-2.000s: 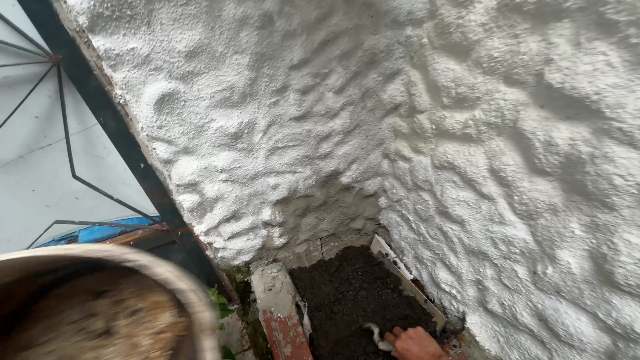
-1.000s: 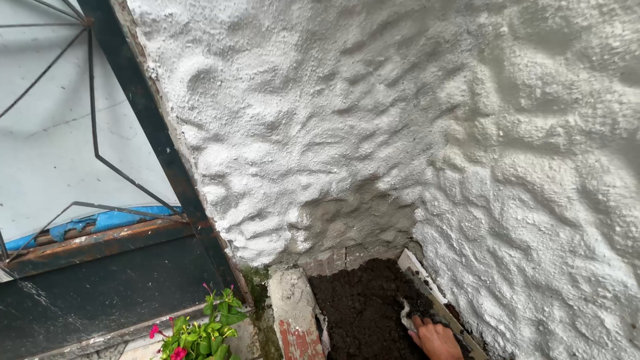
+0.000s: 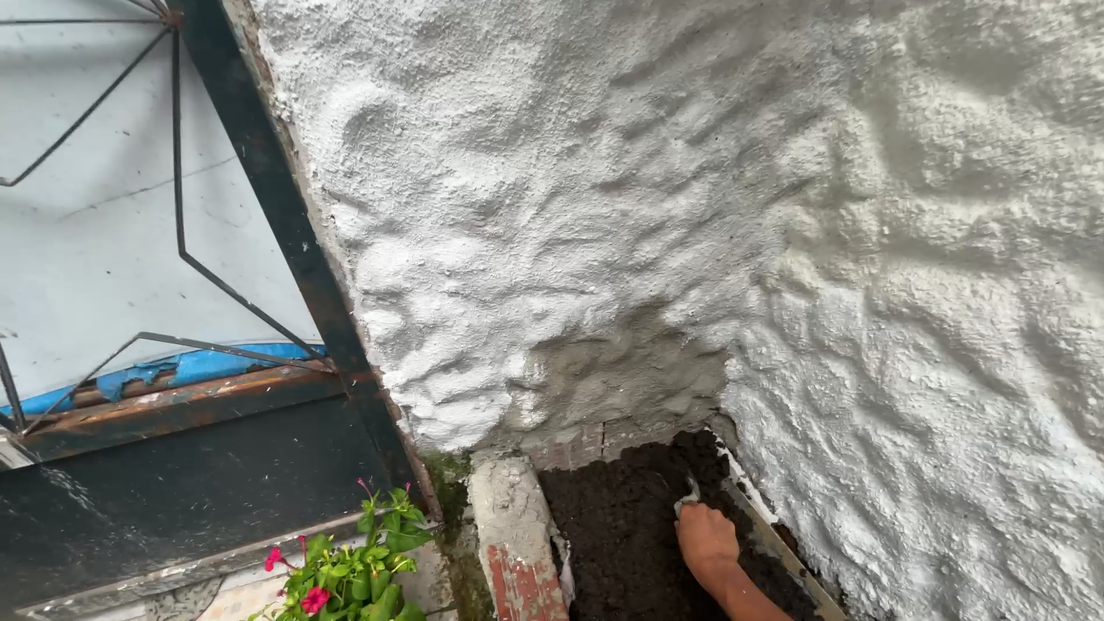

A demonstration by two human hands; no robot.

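Reaching in from the bottom edge, my right hand (image 3: 707,539) is closed around a small pale, greyish tool (image 3: 688,496), whose exact kind I cannot tell. The tool's curved end touches the dark soil (image 3: 617,517), which fills a narrow bed in the corner of the walls. My left hand is out of the frame.
Rough white-painted walls (image 3: 535,172) meet behind the bed, with a bare cement patch (image 3: 634,371) low down. A brick and mortar edge (image 3: 517,535) borders the bed's left side. Left of it are a pink-flowered plant (image 3: 354,578) and a dark metal door (image 3: 198,483).
The round, pale-rimmed container seen at lower left two seconds ago is out of view, and the flowering plant shows there. My right hand still grips the tool at the soil.
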